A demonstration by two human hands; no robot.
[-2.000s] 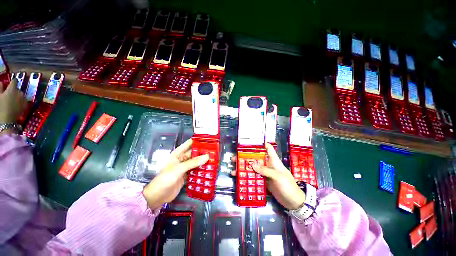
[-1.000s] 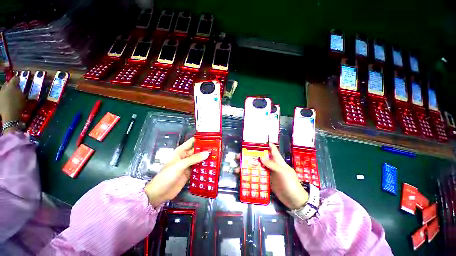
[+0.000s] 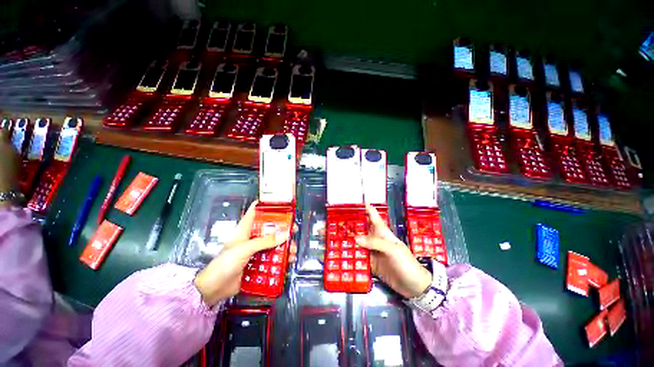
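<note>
My left hand (image 3: 237, 256) holds an open red flip phone (image 3: 271, 247), its thumb on the upper keypad. Its upper half shows a white screen. My right hand (image 3: 387, 251) holds a second open red flip phone (image 3: 347, 251) beside it, its thumb at the keypad's right edge. Two more open flip phones stand behind and right of it, one partly hidden (image 3: 375, 175) and one at the right (image 3: 426, 229). Below them is a clear blister tray (image 3: 192, 233) with back-up phones (image 3: 246, 337) in its near pockets.
Rows of open phones stand on the raised brown board (image 3: 193, 148) left and right (image 3: 534, 158). At left lie a blue pen (image 3: 85, 210), a red pen (image 3: 113, 188), orange-red batteries (image 3: 101, 244) and a dark slim tool. At right lie blue (image 3: 547, 246) and orange-red batteries. Another person's arm (image 3: 25, 265) is at far left.
The view has shifted slightly. The keypad of my right hand's phone has gone from orange glow to red. My left hand's phone sits lower and more tilted. Both hands keep hold of their phones.
</note>
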